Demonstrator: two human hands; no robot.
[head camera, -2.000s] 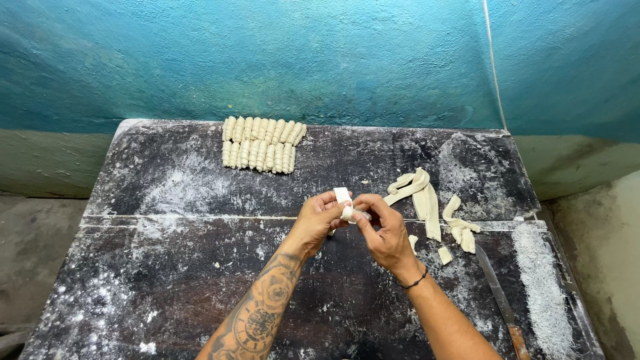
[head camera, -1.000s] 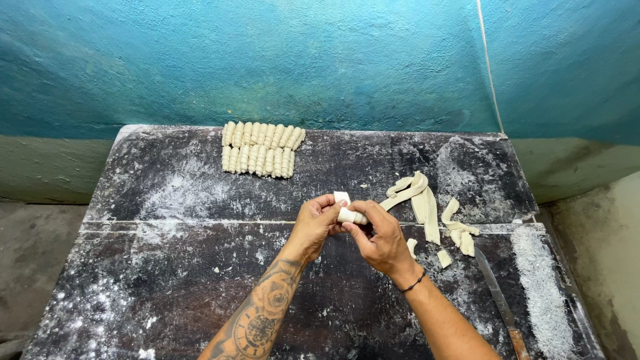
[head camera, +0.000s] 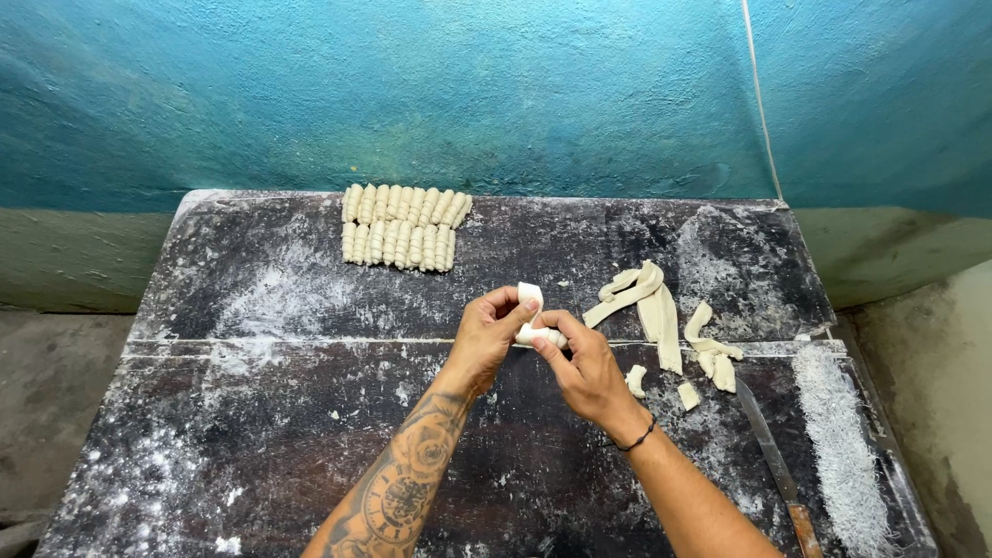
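Note:
Between my hands, above the middle of the table, is a dough roll (head camera: 540, 336) with a loose strip end standing up from it. My left hand (head camera: 490, 329) pinches that strip end between thumb and fingers. My right hand (head camera: 583, 356) grips the wound part of the same roll from the right. Whatever the roll is wound on, if anything, is hidden. Long dough strips (head camera: 659, 318) lie folded over each other just right of my right hand. Two rows of ridged dough rolls (head camera: 399, 244) lie side by side near the table's back edge, left of centre.
The dark, floured wooden table (head camera: 287, 418) has a seam across it. Right of the strips lie dough scraps (head camera: 717, 360) and a small piece (head camera: 688, 396). A knife (head camera: 767, 442) with a wooden handle lies beside a whitish fringed strip (head camera: 841, 449). A blue wall (head camera: 496, 101) stands behind.
My hands stay near the same spot on the same roll. The strip end now stands higher and more apart from the wound part than a second ago.

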